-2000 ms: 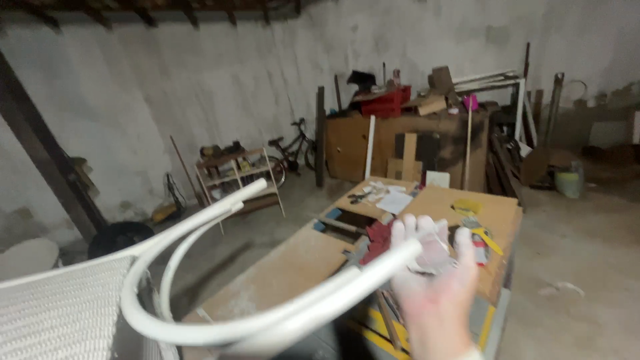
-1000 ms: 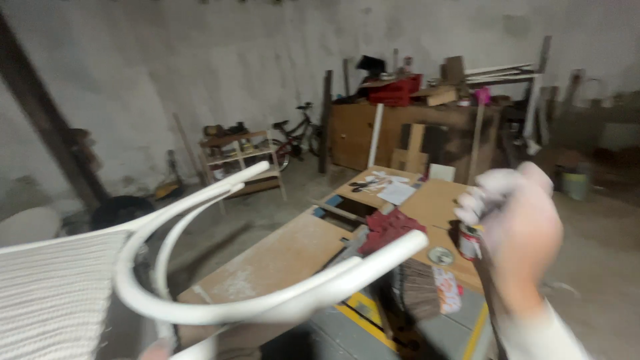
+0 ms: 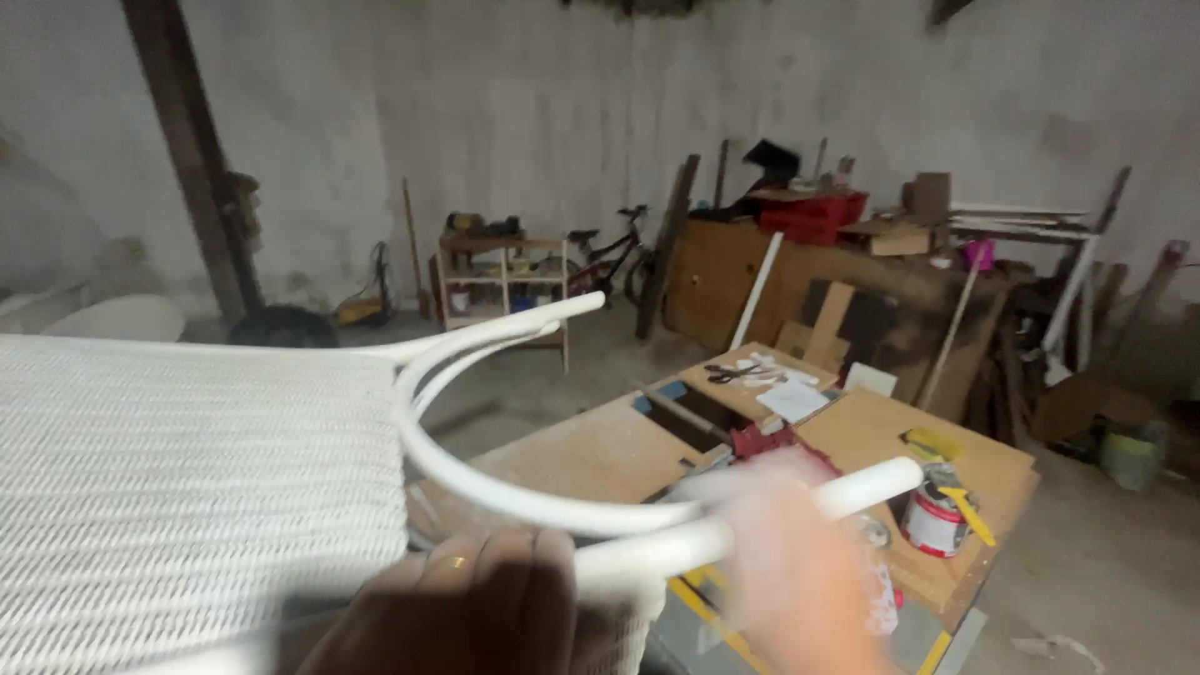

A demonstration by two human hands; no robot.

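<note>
A white woven chair or similar furniture piece (image 3: 197, 469) fills the lower left, with curved white tubes (image 3: 525, 506) reaching right over the workbench. My left hand (image 3: 469, 600), with a ring on one finger, has its fingers wrapped over a lower white tube. My right hand (image 3: 797, 553) is blurred and lies over the tubes near the free end (image 3: 872, 487); whether it grips them or holds a cloth or similar is unclear. Beyond it on the bench stands a red and white can (image 3: 934, 525) with a yellow-handled tool (image 3: 970, 516) resting on it.
The wooden workbench (image 3: 581, 450) carries a dark red cloth (image 3: 750, 441), scissors (image 3: 736, 373), a white sheet (image 3: 793, 400) and a yellow item (image 3: 930, 444). Behind stand a small shelf (image 3: 504, 279), a bicycle (image 3: 609, 258), a large wooden panel (image 3: 722, 281) and a red crate (image 3: 814, 217).
My right hand has come from beside the tube's free end, over the bench, back onto the tubes. My left hand now shows plainly at the lower tube. The view has shifted.
</note>
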